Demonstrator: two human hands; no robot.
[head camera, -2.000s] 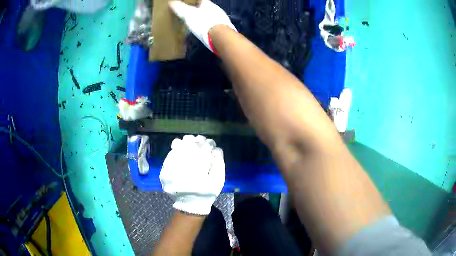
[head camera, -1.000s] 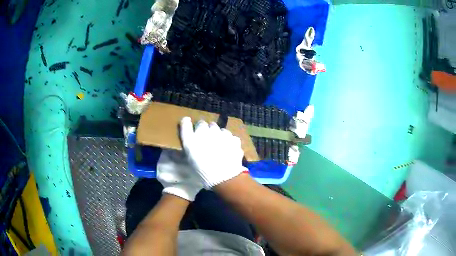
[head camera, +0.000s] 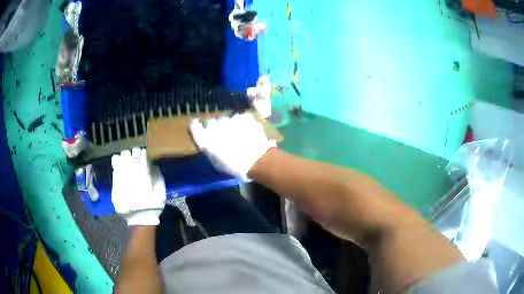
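The mould core bar (head camera: 115, 147) lies across the near part of the blue crate (head camera: 74, 112), its row of pins pointing away from me. Black rubber parts (head camera: 155, 51) fill the crate beyond it. My right hand (head camera: 234, 142), in a white glove, holds the cardboard pad (head camera: 169, 136) flat over the right half of the bar. My left hand (head camera: 137, 186), also gloved, is at the bar's near edge, left of the pad; its fingertips reach the bar, but whether they grip it I cannot tell.
Rags (head camera: 261, 97) are tied on the crate rim. A green table (head camera: 368, 155) stands at the right, with clear plastic film (head camera: 485, 184) at its edge. Black scraps (head camera: 35, 123) lie on the green floor at the left. My knees are below the crate.
The view has shifted, so the crate sits further left. My hands, stacked together a second ago, are now apart. Pins on the bar's left part now stand bare, and the pad covers its right part.
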